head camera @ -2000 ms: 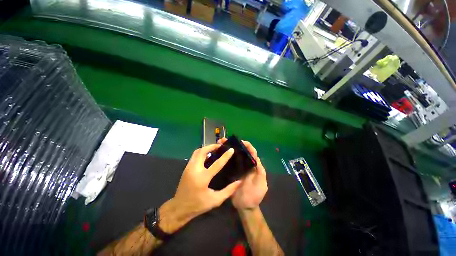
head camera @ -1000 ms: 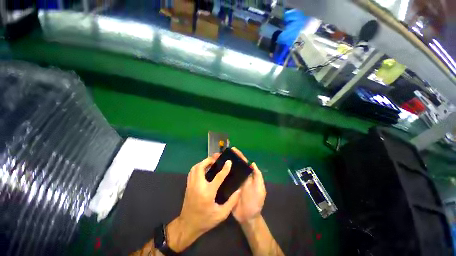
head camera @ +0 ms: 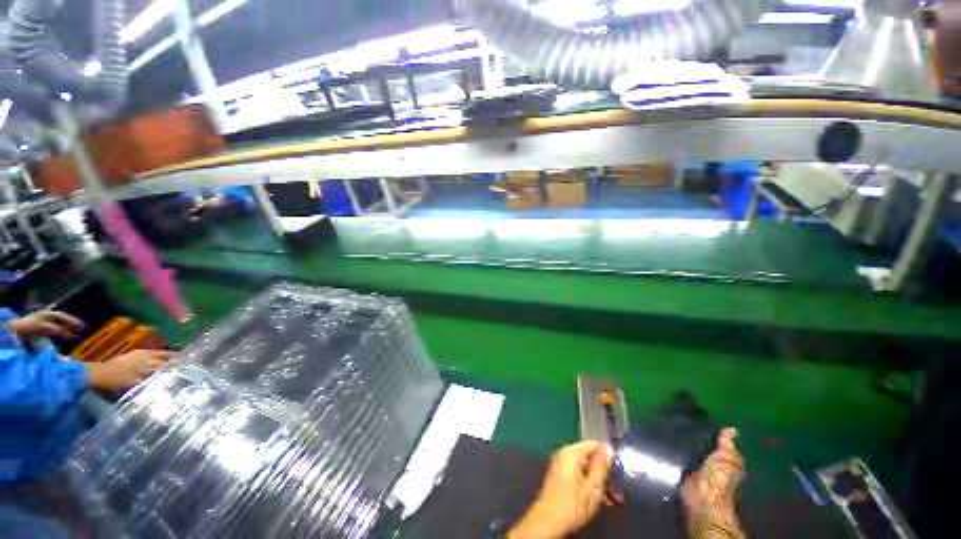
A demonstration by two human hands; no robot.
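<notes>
My left hand [head camera: 574,490] and my right hand [head camera: 717,493] hold a glossy black phone-sized slab [head camera: 651,468] between them, one at each side. A bright reflection lies across it; whether it is a bare panel or sits in a frame I cannot tell. A display module [head camera: 601,405] with a silver-grey back and a small orange strip lies just behind my left hand. The black work mat [head camera: 485,479] is under my hands. A silver phone chassis [head camera: 862,500] lies at the right, with a thin light-blue stick [head camera: 807,483] beside it.
A tall stack of clear blister trays [head camera: 285,411] stands at left. White paper [head camera: 453,432] lies between it and the mat. Another person's blue sleeve [head camera: 37,405] and hands are at the far left. A pink tool [head camera: 142,258] hangs there. A long green ledge [head camera: 548,316] runs behind.
The view has tilted up and turned left, showing the hanging tool and the other person. My hands have moved apart to the slab's sides, and its surface now shows a bright reflection.
</notes>
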